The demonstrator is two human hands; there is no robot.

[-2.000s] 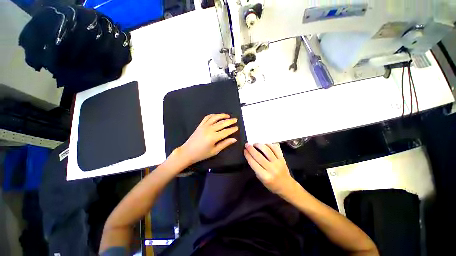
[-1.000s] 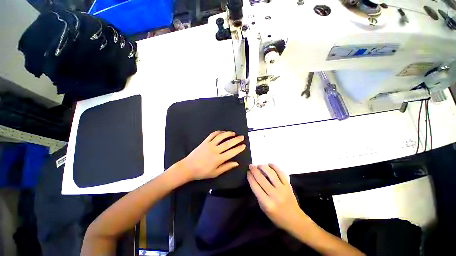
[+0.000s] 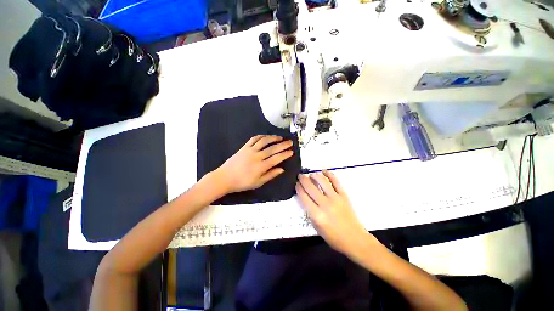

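Note:
A black fabric panel (image 3: 228,130) with rounded corners lies flat on the white table, its upper right part under the needle area of the sewing machine (image 3: 389,54). The presser foot (image 3: 297,129) is at the panel's right edge. My left hand (image 3: 258,164) lies flat on the panel, fingers spread, pointing toward the needle. My right hand (image 3: 325,203) is at the panel's lower right edge, its fingertips touching the edge; whether they pinch it cannot be told.
Another black panel (image 3: 124,182) lies on a white board at left. A black bundle with shiny curved lines (image 3: 85,67) and a blue crate (image 3: 155,17) are behind. A screwdriver (image 3: 418,135) and small wrench (image 3: 380,118) lie under the machine arm. Black pieces (image 3: 477,290) are at lower right.
The panel has moved away from me, past the needle, and its lower edge now lies on the table. Both hands have moved forward with it relative to the table. The view has shifted.

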